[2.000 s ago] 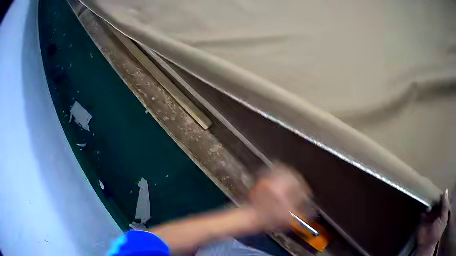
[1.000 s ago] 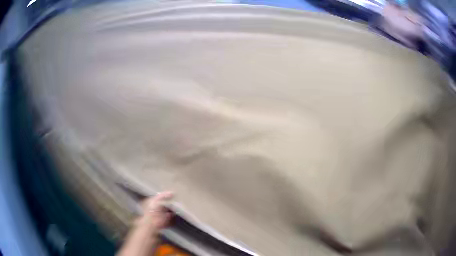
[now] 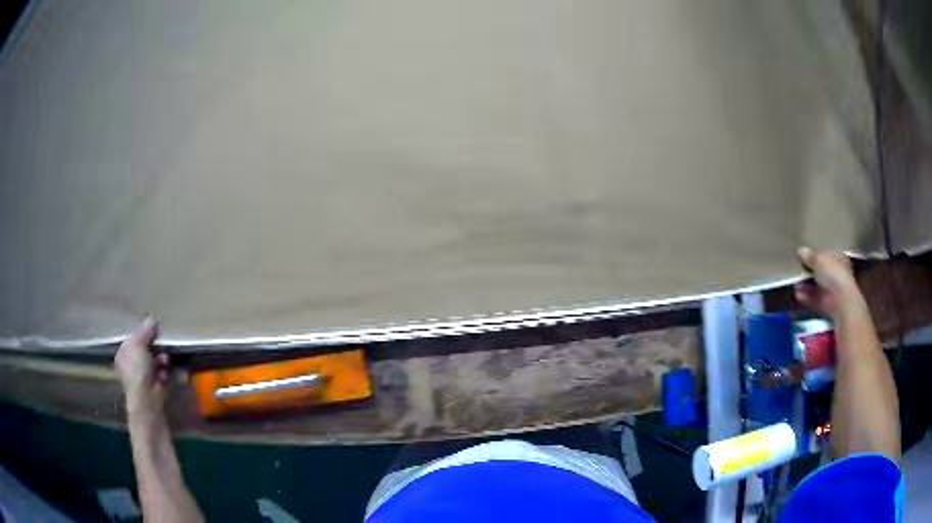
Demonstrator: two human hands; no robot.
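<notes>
A wide khaki cloth [image 3: 460, 174] covers the table, its whitish selvedge [image 3: 460, 325] running along the near edge. My left hand [image 3: 141, 360] grips the selvedge at the left, thumb on top. My right hand [image 3: 826, 281] grips the same edge at the right, fingers partly under it. The edge between them is nearly straight. An orange fabric weight [image 3: 281, 385] with a silver bar handle lies on the bare near strip of the table, right of my left hand, touched by neither hand.
Brown wooden table edge [image 3: 531, 383] in front of my body. At the right, a silver-white rail [image 3: 723, 388] overhangs it, with a blue and metal unit [image 3: 769, 368], a yellow-labelled white bottle [image 3: 746, 456] and a red-labelled white can [image 3: 814, 352]. A dark cord [image 3: 882, 133] crosses the cloth.
The view has turned to face the near table edge. The cloth edge, earlier lifted and slanting, now lies along the table edge. My left hand has left the orange weight and holds the selvedge.
</notes>
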